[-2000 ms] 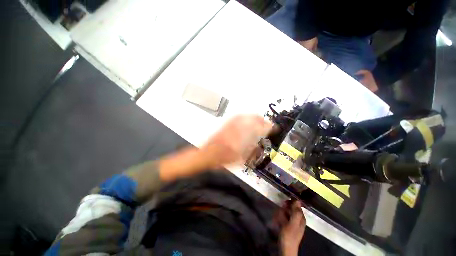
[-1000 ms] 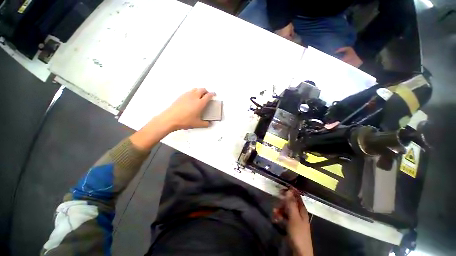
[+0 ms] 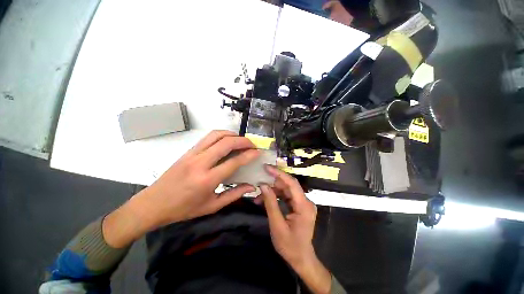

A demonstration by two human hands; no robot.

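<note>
A thin grey work piece [image 3: 253, 171] is held flat between my two hands at the front of the machine head [image 3: 274, 109]. My left hand [image 3: 201, 175] grips its left part, with fingers over the top edge and the thumb at the lower edge. My right hand [image 3: 290, 212] holds its lower right part between thumb and fingers. The piece's right edge lies beside the dark metal parts of the head; whether it is under them I cannot tell. The left stack [image 3: 152, 121] of grey pieces lies on the white tabletop [image 3: 143, 57].
The right stack [image 3: 394, 165] lies fanned on the black machine bed [image 3: 350, 182]. The upright cylinder [image 3: 368, 122] and thick black arm [image 3: 368, 74] stand behind. A warning label [image 3: 419, 133] is at the right. Another person's hand [image 3: 338, 11] shows at the top.
My left hand has moved right from the left stack to the machine front. My right hand has come up from the table's front edge. Both now hold a piece. The view has shifted.
</note>
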